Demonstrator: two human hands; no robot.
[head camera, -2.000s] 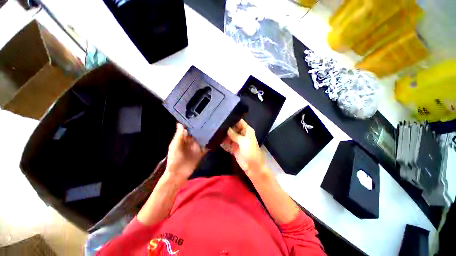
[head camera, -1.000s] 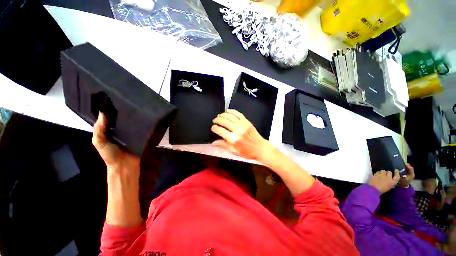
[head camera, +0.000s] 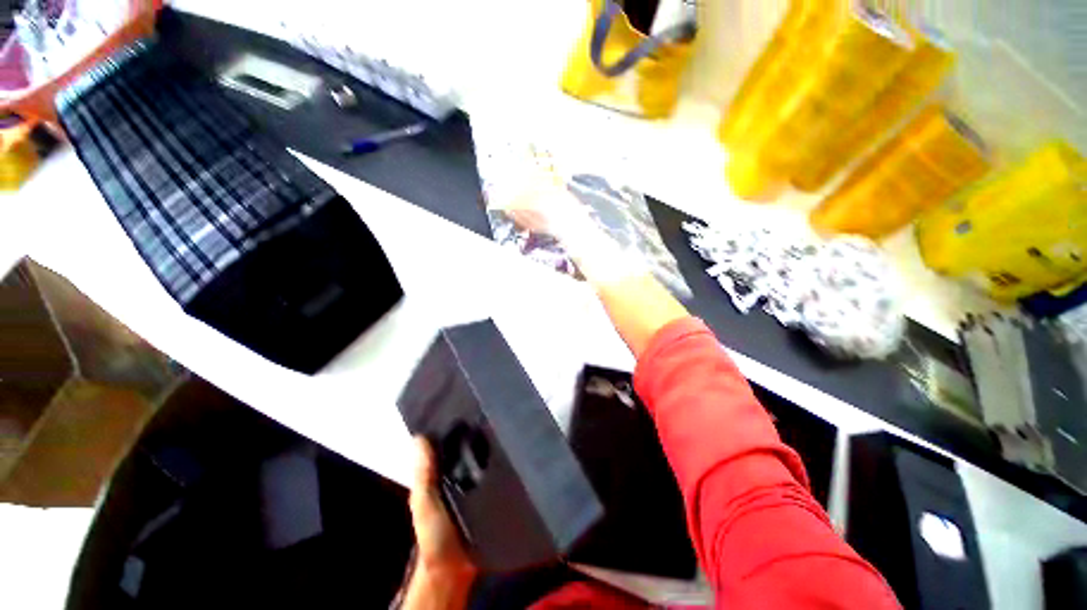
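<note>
My left hand (head camera: 438, 524) holds a black insert (head camera: 507, 447) with a cut-out, tilted above the front of the white bench. My right hand (head camera: 542, 209) is stretched to the clear plastic bag (head camera: 632, 221) at the back; it is blurred and its fingers are hard to make out. A black box base (head camera: 614, 465) with a small white cable stands right of the insert. A second base (head camera: 801, 441) is mostly hidden behind my red sleeve. A filled box (head camera: 924, 524) with a white oval is further right.
A long stack of inserts (head camera: 203, 179) stands at left. A large carton (head camera: 250, 524) and a small carton (head camera: 72, 381) are below it. A blue pen (head camera: 387, 138) lies on the black strip. A cable pile (head camera: 811, 286), yellow bag (head camera: 1013, 221) and upright cards (head camera: 1007, 381) are at right.
My right hand has left the box bases and reached to the plastic bag. My left hand still holds the insert. The view has swung left, showing the insert stack; the second worker is out of view.
</note>
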